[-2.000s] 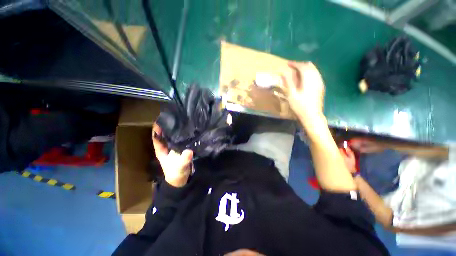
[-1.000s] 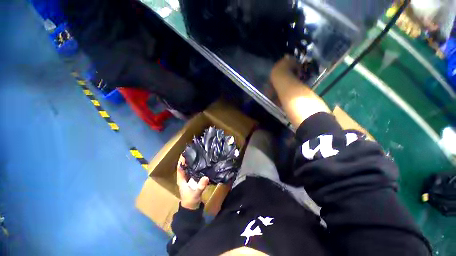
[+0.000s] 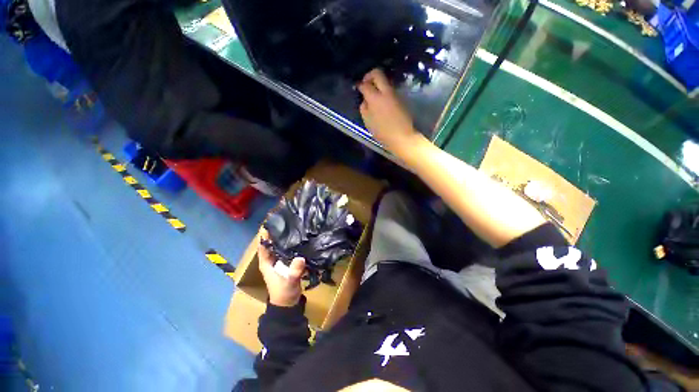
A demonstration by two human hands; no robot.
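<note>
My left hand holds the spiky black assembly above the open carton. Small cream spots show on its right side. My right hand is over the dark panel surface at the back, near a pile of small black pieces. Its fingertips are close together; a small dark thing may be at them, too blurred to tell. The cardboard work pad lies on the green bench with a small white disc and a thin stick on it.
Another black assembly lies on the green bench at the right edge. A seated person in dark clothes is at upper left, by a red stool and blue bins. Yellow-black tape marks the blue floor.
The view has swung toward the left side. My right hand has gone from the cardboard pad to the dark surface and now is drawn back from the pieces. My left hand keeps the assembly.
</note>
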